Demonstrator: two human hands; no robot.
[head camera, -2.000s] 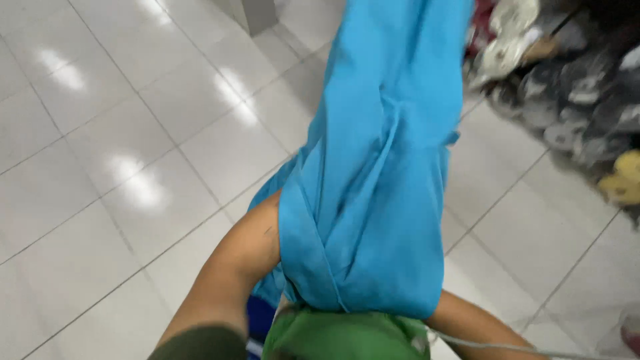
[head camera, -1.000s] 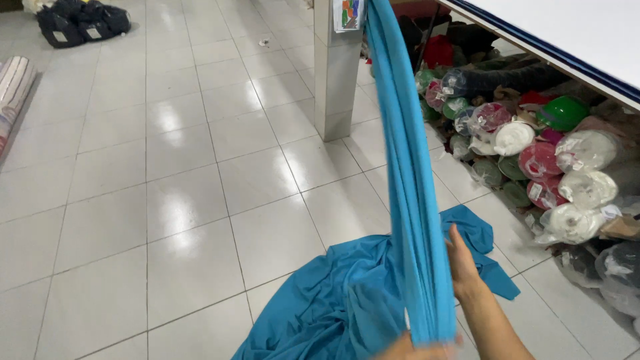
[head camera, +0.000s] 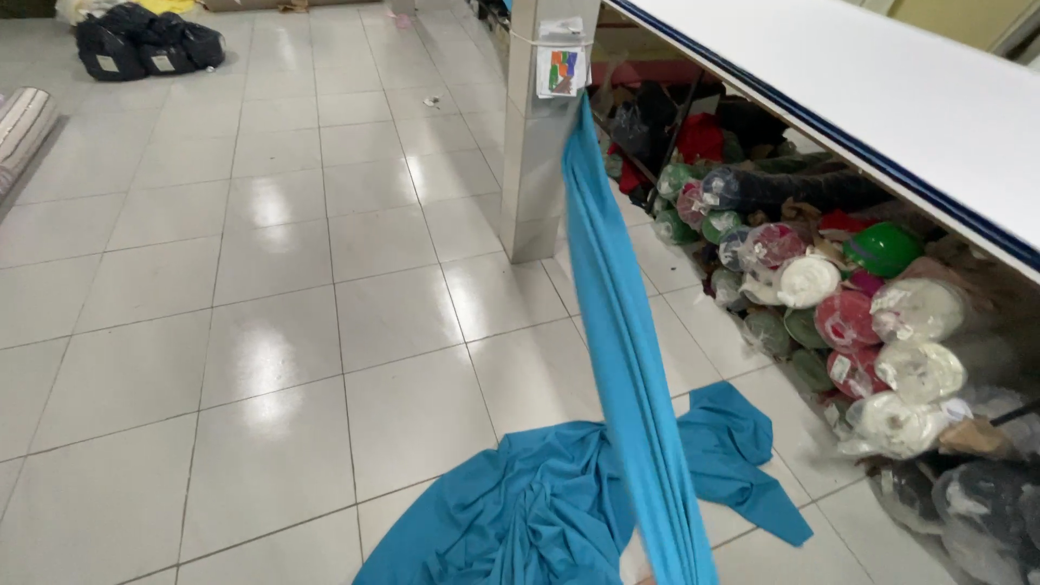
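A long strip of gathered blue fabric (head camera: 621, 325) stretches from beside the tiled pillar down to the bottom edge of the view. More of the blue cloth (head camera: 520, 512) lies in loose folds on the floor, on both sides of the strip. Neither of my hands can be made out; only a small skin-coloured patch shows at the bottom edge beside the strip, and which hand it belongs to cannot be told.
A tiled pillar (head camera: 536, 146) with tied-on papers stands at the centre top. At right, plastic-wrapped fabric rolls (head camera: 845, 317) are stacked beneath a white-topped table (head camera: 877, 97). Black bags (head camera: 150, 45) sit on the tiled floor at top left, and a wrapped roll (head camera: 20, 134) lies at the left edge.
Two seconds ago bunched blue cloth covered my forearms. One second ago my hands were at the lower part of the strip; now they have dropped almost wholly out of view.
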